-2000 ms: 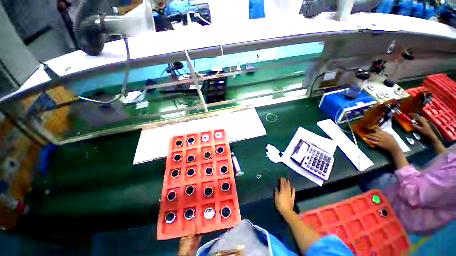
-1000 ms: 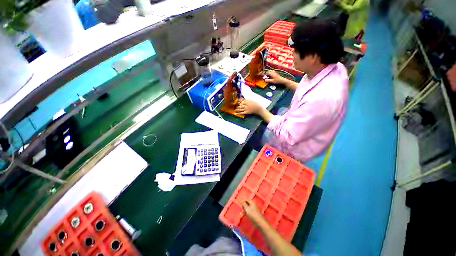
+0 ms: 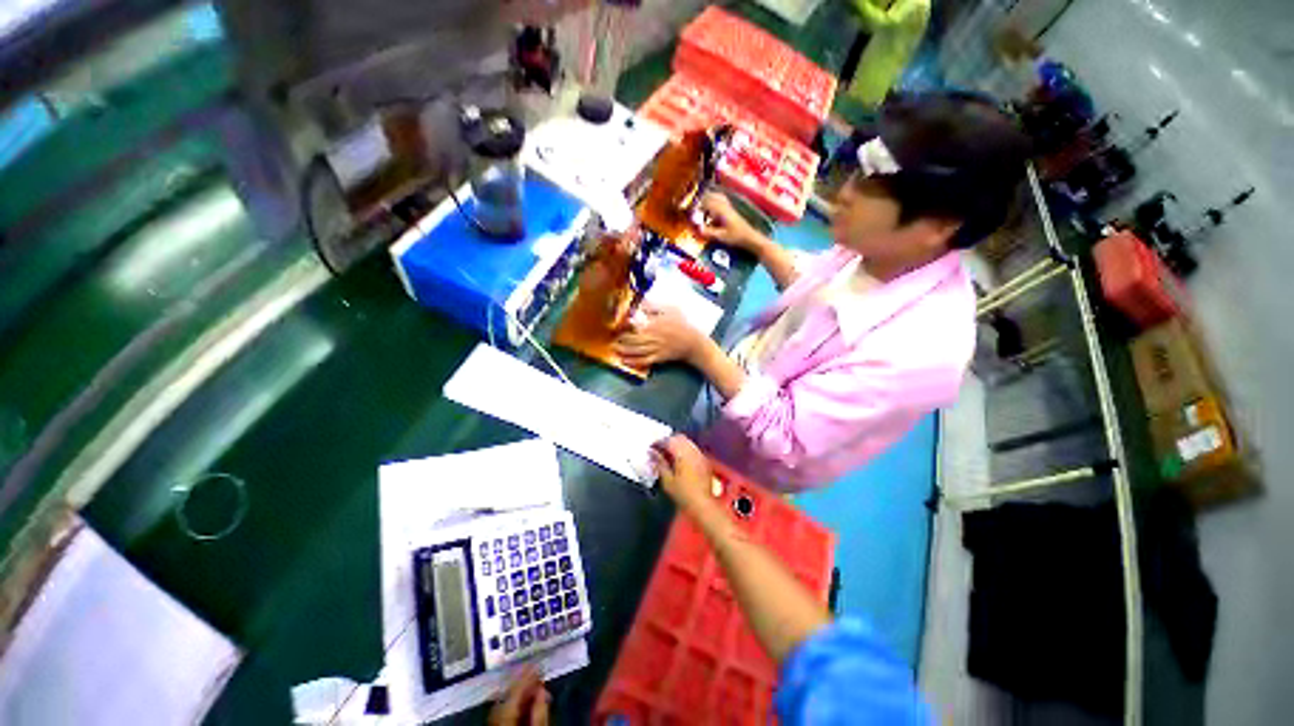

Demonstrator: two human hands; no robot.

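Note:
My right hand [image 3: 683, 471] is at the near end of a long white paper strip [image 3: 554, 411], beside the far edge of the orange-red tray [image 3: 695, 610]. Its fingertips touch or hover over the strip; whether they hold something is not clear. The tray's pockets look mostly empty. A dark-centred round part [image 3: 744, 506] sits in a far pocket, with another small round piece [image 3: 717, 485] beside it. My left hand [image 3: 522, 701] is at the bottom edge, partly cut off, just below the calculator [image 3: 504, 596]; its grip cannot be told. The calculator lies on white paper [image 3: 468, 482].
A person in pink [image 3: 866, 369] sits beyond the tray, both hands at orange-brown fixtures [image 3: 610, 305]. A blue control box [image 3: 490, 263] with cables stands beside them. Red trays [image 3: 752, 71] are stacked behind. A white sheet [image 3: 107, 638] lies at lower left, a crumpled tissue [image 3: 329, 699] near the calculator.
The view has swung right and closer to the neighbour. My right hand has moved from over the tray's pockets to the paper strip's end. My left hand has come into view; the bench tray has left it.

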